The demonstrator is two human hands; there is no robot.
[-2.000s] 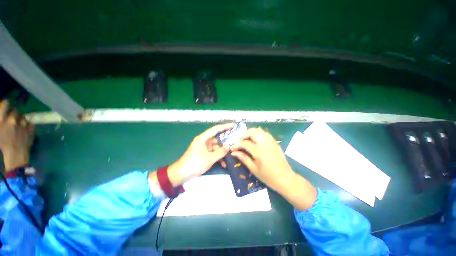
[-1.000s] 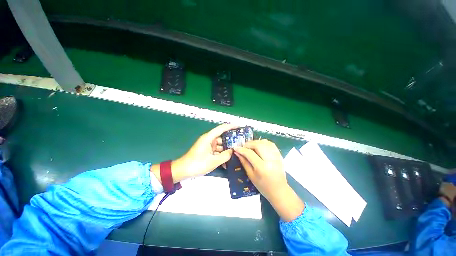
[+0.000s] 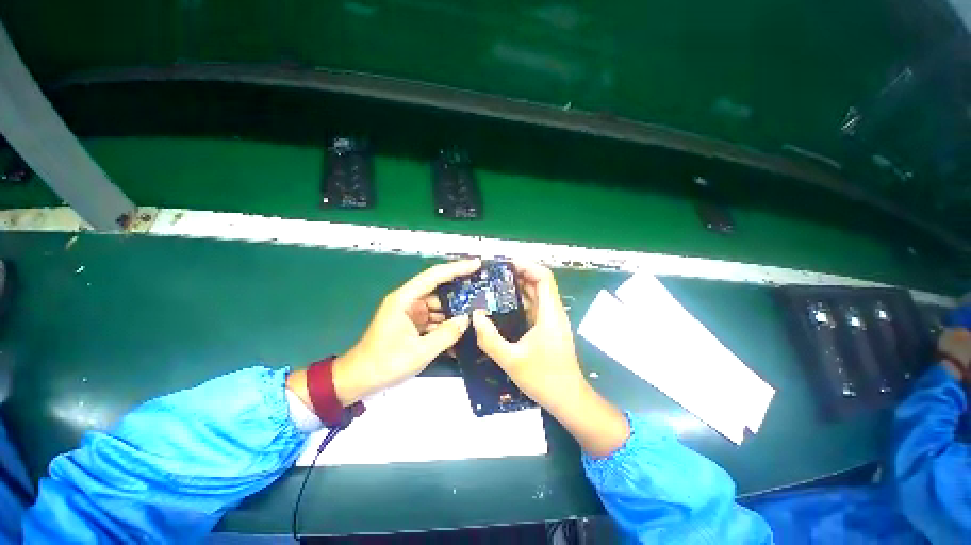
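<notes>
A black phone unit (image 3: 492,385) lies tilted in front of me, its lower part over a white sheet (image 3: 426,431). The blue-silver main board (image 3: 481,290) shows at its top end. My left hand (image 3: 399,335) grips the unit's upper left side, thumb at the board's lower edge. My right hand (image 3: 532,343) holds the upper right side, its thumb pressed on the unit just below the board. The thumbs are close together. A dark red wrist strap (image 3: 324,392) with a thin black cord is on my left wrist.
Two overlapping white sheets (image 3: 681,357) lie slanted at right. A black phone tray (image 3: 852,346) stands further right, near another person's arm (image 3: 937,436). Several phones lie on the green belt (image 3: 575,202) behind the whitish edge strip (image 3: 319,236). A grey post (image 3: 59,138) stands at left.
My right hand's fingers have moved from over the board to the unit's right side, with the thumb below the board. More of the board shows. The camera view has shifted and turned.
</notes>
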